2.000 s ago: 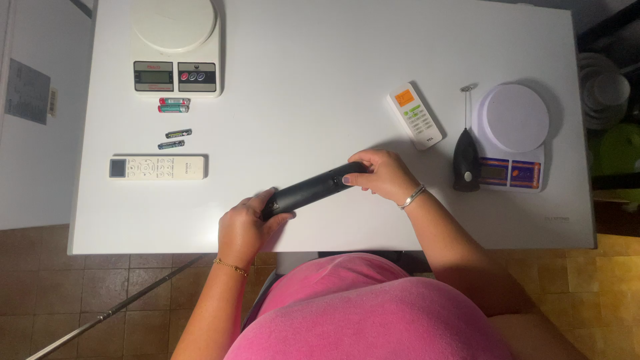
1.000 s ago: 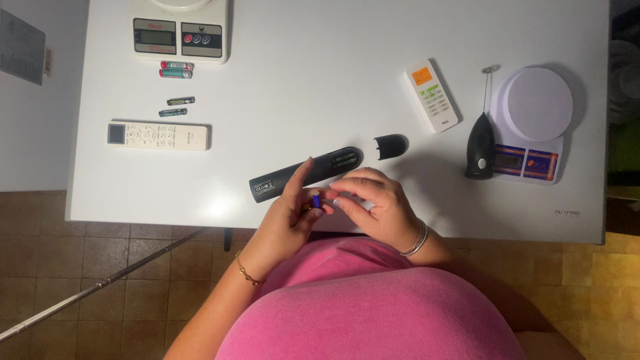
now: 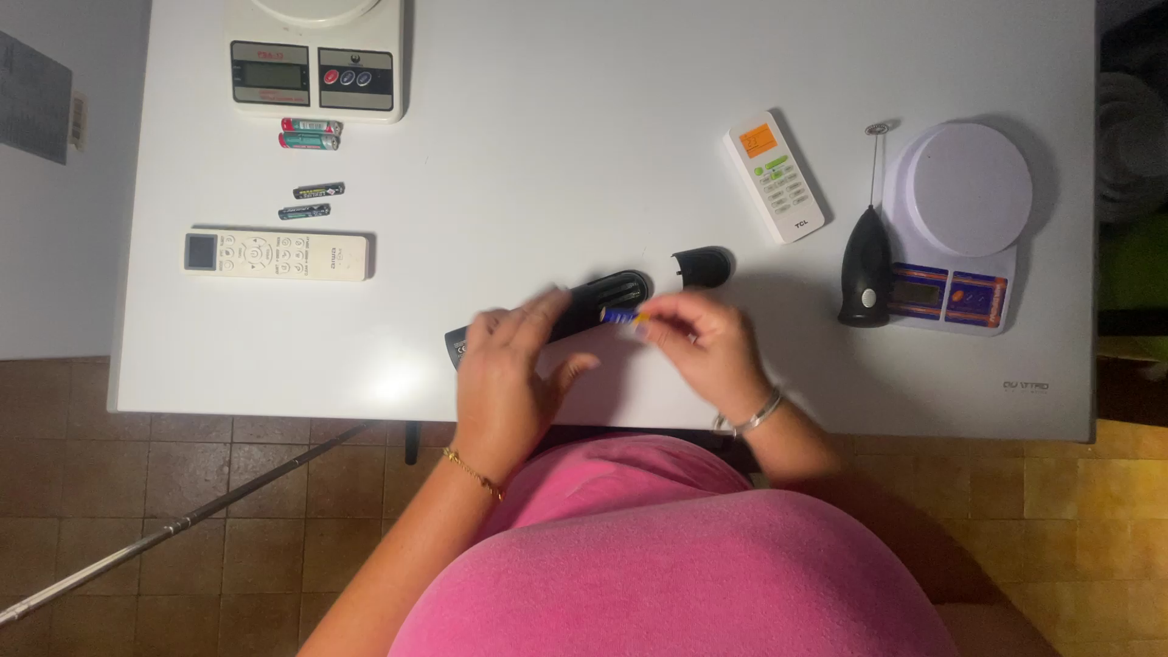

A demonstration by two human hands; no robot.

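A black remote control (image 3: pixel 593 308) lies face down near the table's front edge, with the battery compartment at its right end uncovered. My left hand (image 3: pixel 511 365) rests over its left and middle part, fingers spread and blurred; whether it grips the remote cannot be told. Between the fingertips of my right hand (image 3: pixel 707 342) is a blue and yellow battery (image 3: pixel 620 316), held just beside the compartment. The black battery cover (image 3: pixel 703 267) lies apart from the remote, above my right hand.
At left are a white kitchen scale (image 3: pixel 315 109), red-green batteries (image 3: pixel 310 141), dark batteries (image 3: pixel 318 191) and a white remote (image 3: pixel 278 254). At right lie another white remote (image 3: pixel 776 178), a black milk frother (image 3: pixel 865 269) and a round-topped scale (image 3: pixel 972 192).
The remote was closed in both hands; its cover then came off and both were laid down. My hands, together at the battery one second ago, have parted, the left moving over the remote.
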